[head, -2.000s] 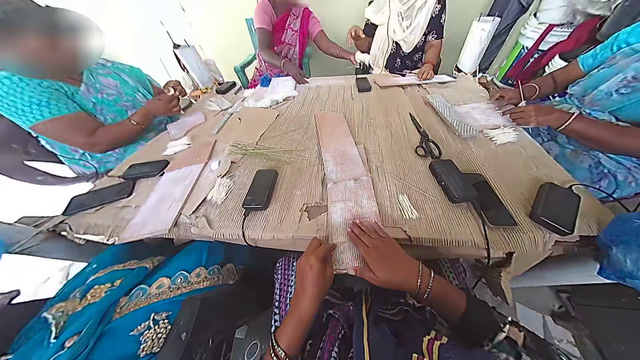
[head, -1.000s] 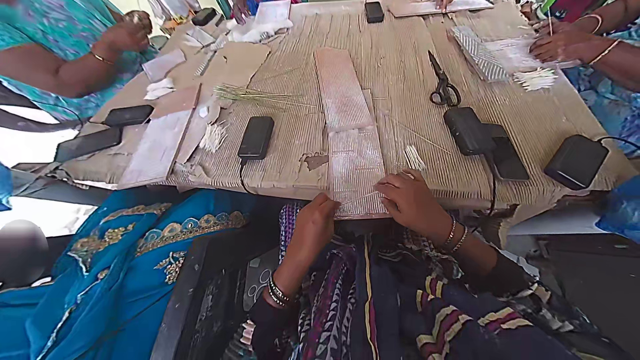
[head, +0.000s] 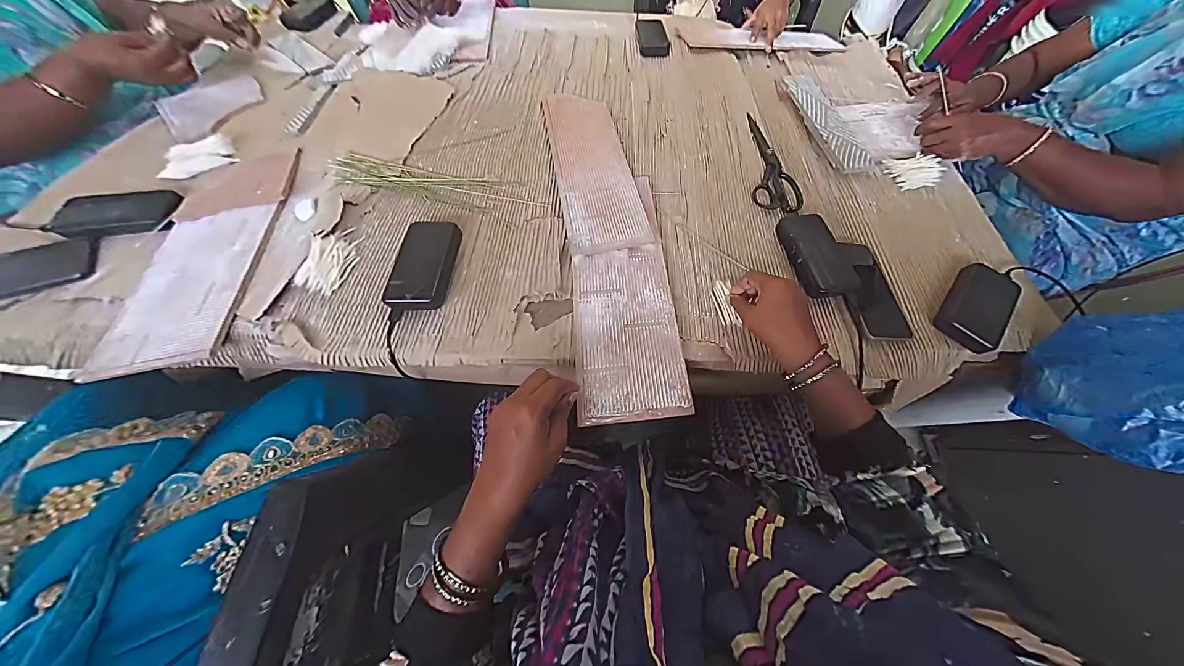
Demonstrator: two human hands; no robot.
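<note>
A narrow ribbed board (head: 629, 333) with a pale, glossy surface lies lengthwise before me, its near end over the table edge. Beyond it and in line with it lies a pinkish ribbed strip (head: 597, 176). My left hand (head: 541, 412) is at the board's near left edge, fingers bent together; whether it grips the edge is unclear. To the right of the board, my right hand (head: 772, 310) has thumb and fingertips pinched at a small pile of short white sticks (head: 727, 302). Something thin may be between the fingertips, too small to tell.
Black scissors (head: 775, 171), a black power bank (head: 423, 265), another black device (head: 819, 254) and a phone (head: 879, 296) lie on the corrugated cardboard cover (head: 499, 102). Green stalks (head: 416, 180) and a second pale board (head: 171, 277) are on the left. Several people's hands work around the table.
My right hand has left the board's near right part and moved right to the white sticks. My left hand stays by the board's near left edge. The view has tilted down since the earliest frame.
</note>
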